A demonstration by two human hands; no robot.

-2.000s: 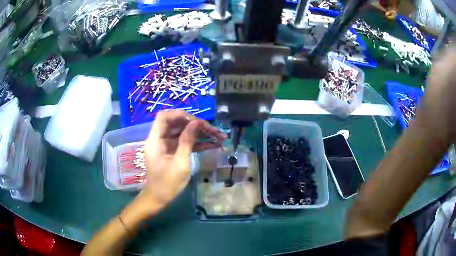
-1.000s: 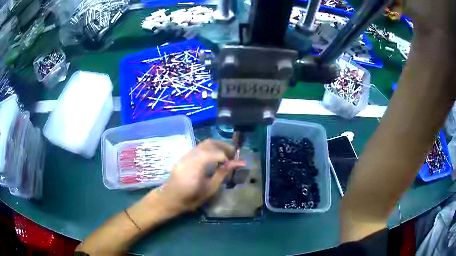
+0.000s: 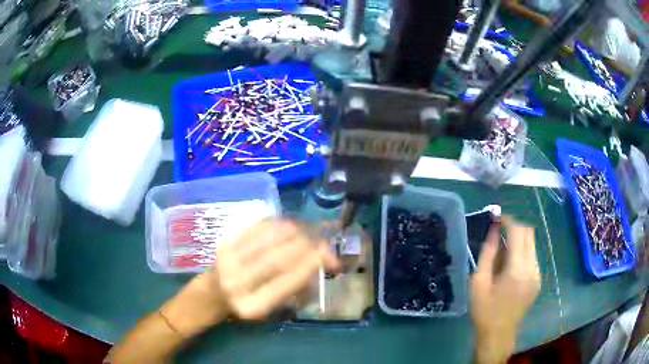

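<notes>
My left hand point(image 3: 274, 269), blurred, is over the left side of the press base point(image 3: 349, 302). A thin white stick point(image 3: 322, 290) points down from its fingertips. The press ram point(image 3: 349, 213) points down above the small silver fixture point(image 3: 349, 245), just right of these fingertips. My right hand point(image 3: 507, 284), blurred, is right of the black-parts tub point(image 3: 425, 311), over the smartphone point(image 3: 480, 231); whether it holds anything is unclear. The left tub point(image 3: 158, 249) holds red-and-white sticks, partly hidden by my left hand. The right tub holds small black rings.
The press head point(image 3: 384, 146) and slanting lever point(image 3: 530, 53) stand above the work area. A blue tray of sticks point(image 3: 181, 153) lies behind the left tub, another point(image 3: 626, 266) at far right. A frosted tub point(image 3: 114, 160) and stacked clear boxes point(image 3: 32, 213) are at left.
My right arm has come down from the raised position at upper right, and the hand now shows low beside the black-parts tub. My left hand has moved slightly left and down from under the ram.
</notes>
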